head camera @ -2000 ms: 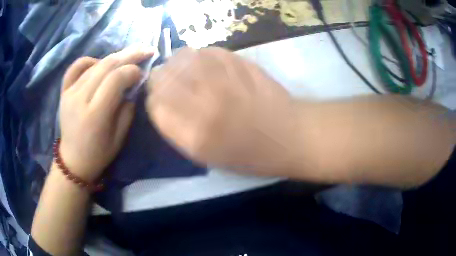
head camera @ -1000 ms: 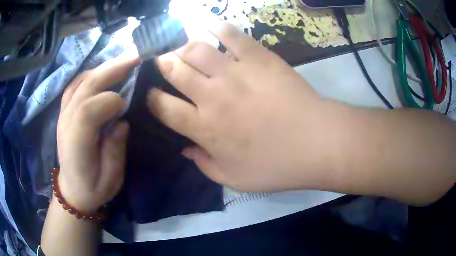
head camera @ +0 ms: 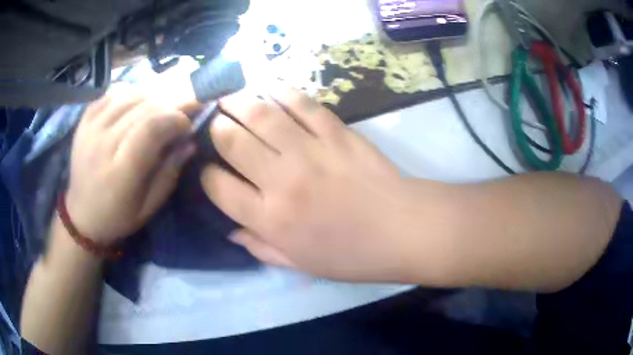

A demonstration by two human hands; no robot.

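Note:
Dark navy cloth (head camera: 201, 232) lies under and between my hands on the white tabletop. A pale blue-grey panel (head camera: 59, 135) shows at the left, partly hidden by my left hand. My left hand (head camera: 128, 163), with a red bead bracelet, pinches the fabric edge between thumb and fingers near the needle area. My right hand (head camera: 298, 187) lies palm down on the navy cloth, fingertips at the small grey ribbed piece (head camera: 218, 80) by the needle area. Glare washes out the needle area, and the fingertips are partly blurred.
The dark sewing machine head (head camera: 125, 35) overhangs the upper left. A lit phone (head camera: 423, 19) lies behind on the worn bed plate (head camera: 368, 80), its black cable (head camera: 468, 121) looping forward. Green-and-red-handled scissors (head camera: 534, 111), a pale cable (head camera: 484, 62) and a small boxy device (head camera: 611, 33) are at right.
The view has shifted, showing more of the phone. The navy cloth's front edge has moved up, away from the table's front edge. Both hands remain at the cloth near the needle.

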